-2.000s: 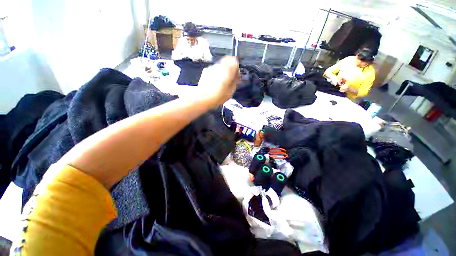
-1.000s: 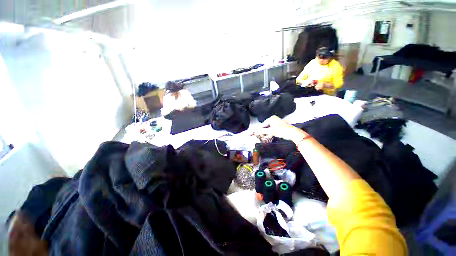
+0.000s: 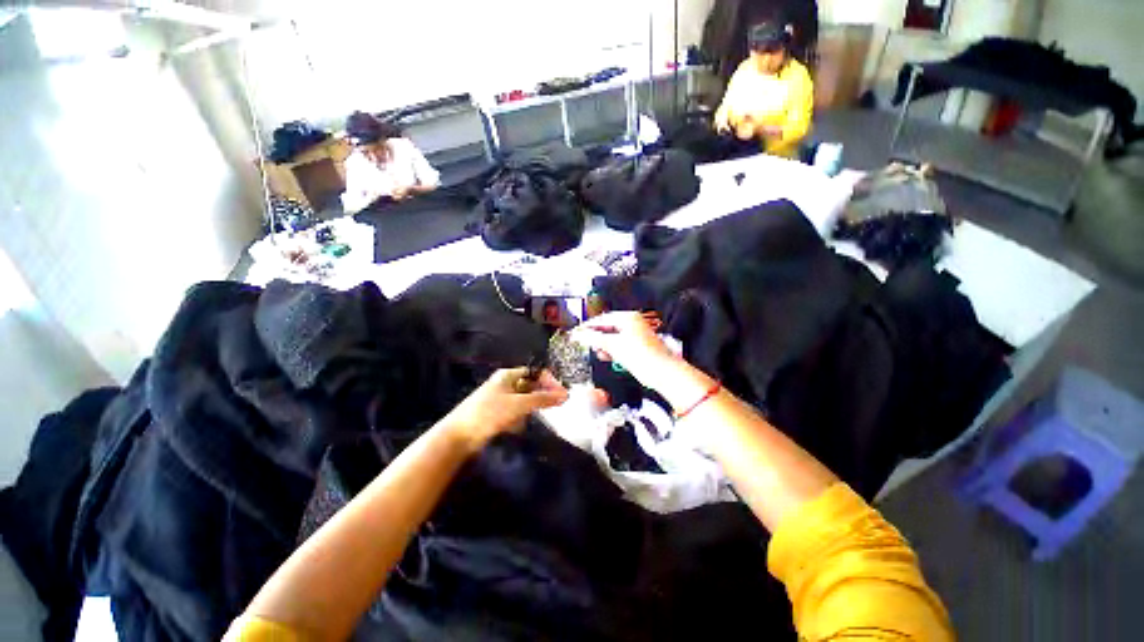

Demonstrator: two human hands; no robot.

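My left hand [image 3: 504, 399] is over the dark coat [image 3: 238, 414], with fingertips close together. A small dark and brassy thing shows at its fingers; I cannot tell if it is held or worn. My right hand [image 3: 631, 347], with a red band at the wrist, is just right of it, fingers bent over a speckled pale lump [image 3: 570, 357]. Any needle or thread between the hands is too small to see. The black thread cones [image 3: 615, 376] are mostly hidden by my right hand. A white plastic bag [image 3: 677, 483] lies below my right forearm.
Black garments [image 3: 803, 301] are piled at right. A phone [image 3: 552, 310] lies beyond my hands, with orange scissors handles [image 3: 650, 319] beside it. Two people sit across the table, one in white [image 3: 386, 169], one in yellow [image 3: 772, 100]. A lilac stool [image 3: 1054, 464] stands at right.
My right hand has come back from the far side of the phone to the speckled lump. My left hand has come into the middle beside it. The view has tilted down and turned right.
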